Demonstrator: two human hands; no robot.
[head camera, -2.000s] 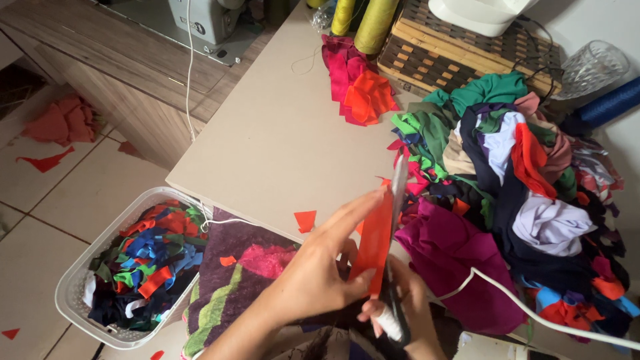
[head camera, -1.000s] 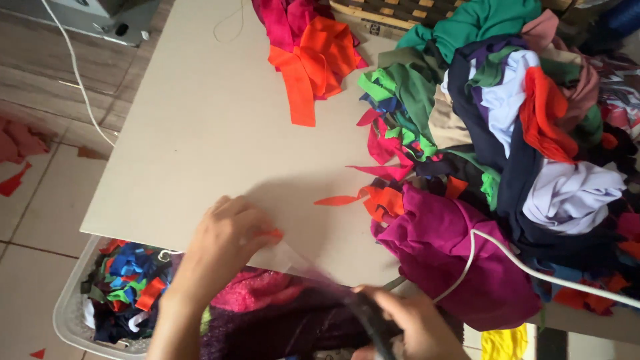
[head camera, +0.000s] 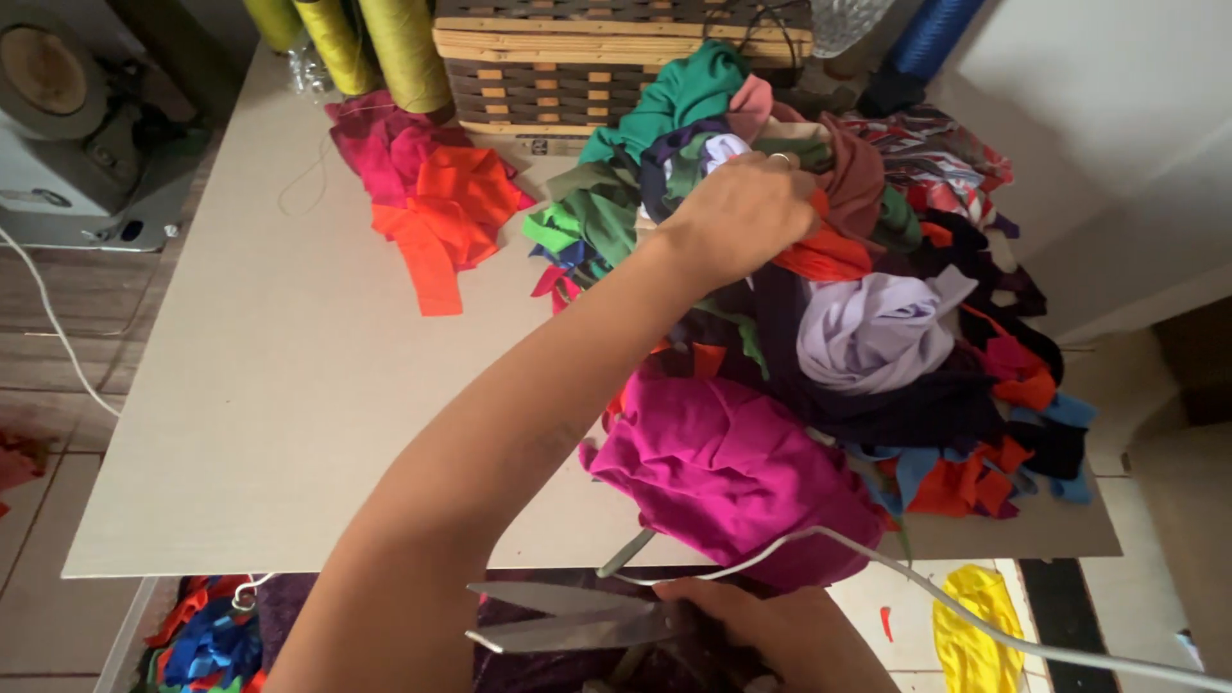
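Note:
My left hand (head camera: 756, 217) reaches across to the large heap of fabric scraps, its fingers closed down on the cloth between a lavender piece and a red-orange piece (head camera: 828, 255); what it grips is hidden beneath it. At the table's front edge my right hand (head camera: 741, 626) holds a pair of scissors (head camera: 577, 621), blades slightly apart and pointing left, with no cloth between them. A magenta cloth (head camera: 731, 462) lies just above the right hand. On the table's far left side, orange strips (head camera: 448, 217) rest over crimson ones (head camera: 385, 154).
A woven basket (head camera: 597, 87) and yellow thread cones (head camera: 404, 53) stand at the back. A white cable (head camera: 914, 577) crosses the front right. Below the table's front edge (head camera: 289, 568) sits a plastic bin of scraps (head camera: 207, 635). A sewing machine (head camera: 58, 135) is at upper left.
The left hand has moved from near the table's front edge up to the fabric heap. The orange piece seen by the scissors two seconds ago is no longer there.

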